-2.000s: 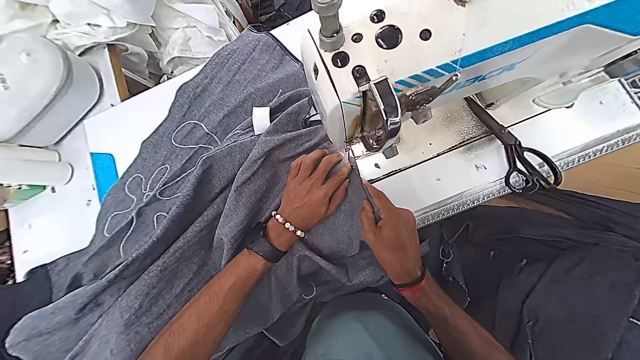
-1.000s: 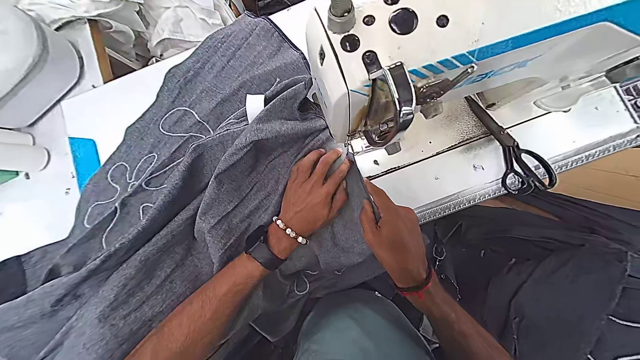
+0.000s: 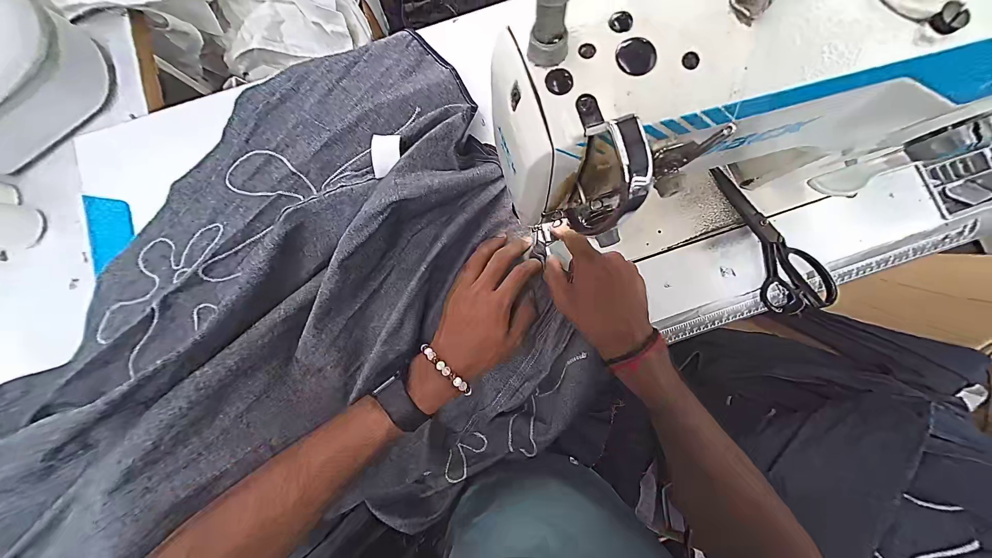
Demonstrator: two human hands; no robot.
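Note:
A dark grey garment (image 3: 341, 287) with pale flower-shaped stitching is spread over the machine bed and down across the lap. My left hand (image 3: 484, 310) presses on its gathered cloth with the fingertips just beside the presser foot (image 3: 552, 226) of the sewing machine (image 3: 697, 85). Close to its right, my right hand (image 3: 601, 294) pinches the cloth edge, index fingertip at the foot. The needle point is hidden by metal parts and fingers. A small white label (image 3: 385, 155) lies on the garment left of the machine head.
Black-handled scissors (image 3: 775, 256) lie on the machine bed at right, handles over the ruler-marked edge (image 3: 713, 322). Darker garments (image 3: 837, 418) hang at lower right. White cloth (image 3: 287, 35) is heaped at upper left, beside a white machine part (image 3: 46, 85).
My right hand has moved up to the presser foot from lower along the cloth edge. The cloth strip it held upright no longer stands up. My left hand stays beside the foot.

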